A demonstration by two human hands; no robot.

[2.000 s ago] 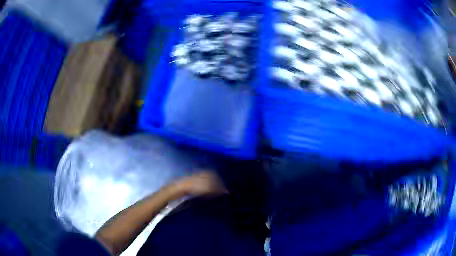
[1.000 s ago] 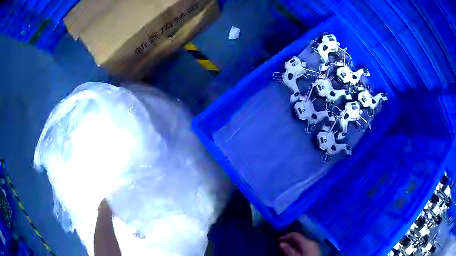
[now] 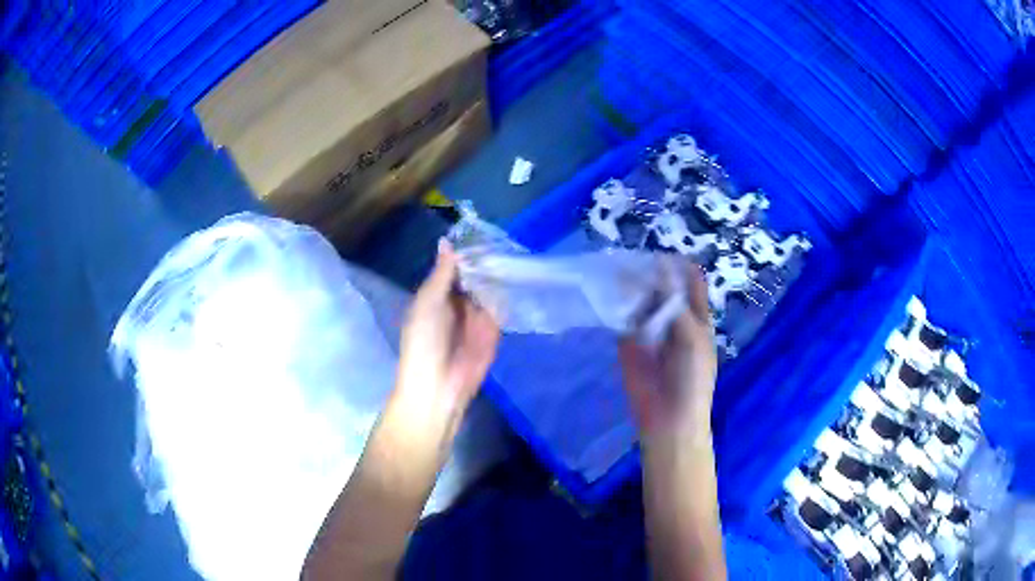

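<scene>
A clear poly bag (image 3: 556, 289) is stretched between my two hands, above the near part of a blue crate (image 3: 528, 437). My left hand (image 3: 448, 335) grips its left end. My right hand (image 3: 670, 352) grips its right end, where the film is bunched; whether a part is inside is too blurred to tell. In the blue crate, several bare white castings (image 3: 681, 233) lie at the far right on a pale liner (image 3: 568, 386). The near side of the liner shows below the bag.
A big white plastic sack (image 3: 261, 375) bulges at the left. A brown cardboard box (image 3: 352, 102) stands behind it. Dense rows of white parts (image 3: 885, 454) lie at the lower right, with loose film beside them. Ribbed blue crate stacks (image 3: 749, 68) rise at the back.
My left hand has moved from the white sack to over the crate, and my right hand has come up from the bottom edge. A clear bag is now held between them. The view has shifted.
</scene>
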